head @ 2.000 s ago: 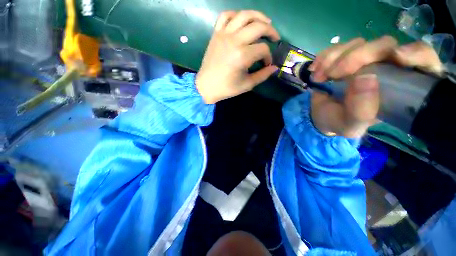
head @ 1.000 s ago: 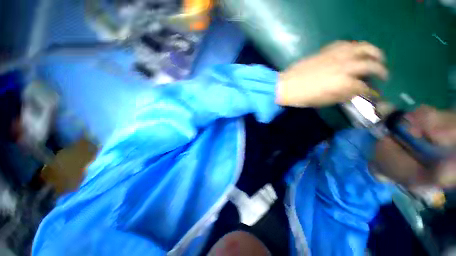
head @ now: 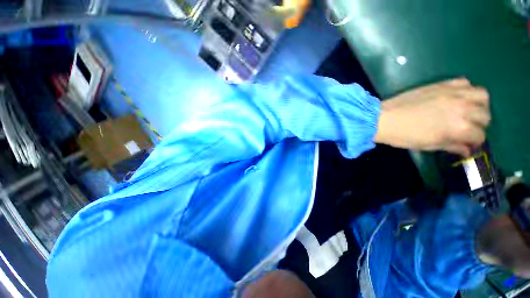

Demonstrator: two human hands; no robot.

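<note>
The opened smartphone (head: 477, 172) is at the right of the view, its white label strip and yellow edges showing. My left hand (head: 437, 117) holds its upper end, with the fingers curled over it. My right hand (head: 507, 240) is at the right edge, partly cut off and dark, below the phone. It is closed around a dark tool, the electric screwdriver (head: 519, 198), whose front end points up near the phone's lower end. Most of the screwdriver is out of the picture.
The green bench mat (head: 407, 35) lies behind the phone. A clear compartment tray (head: 239, 41) with phone parts is at the upper left, beside an orange clip (head: 295, 13). A cardboard box (head: 115, 139) and racks stand at the far left, over a blue floor.
The view has swung left, so both hands and the phone now sit farther right. The cardboard box and racks show more clearly. The left hand still holds the phone.
</note>
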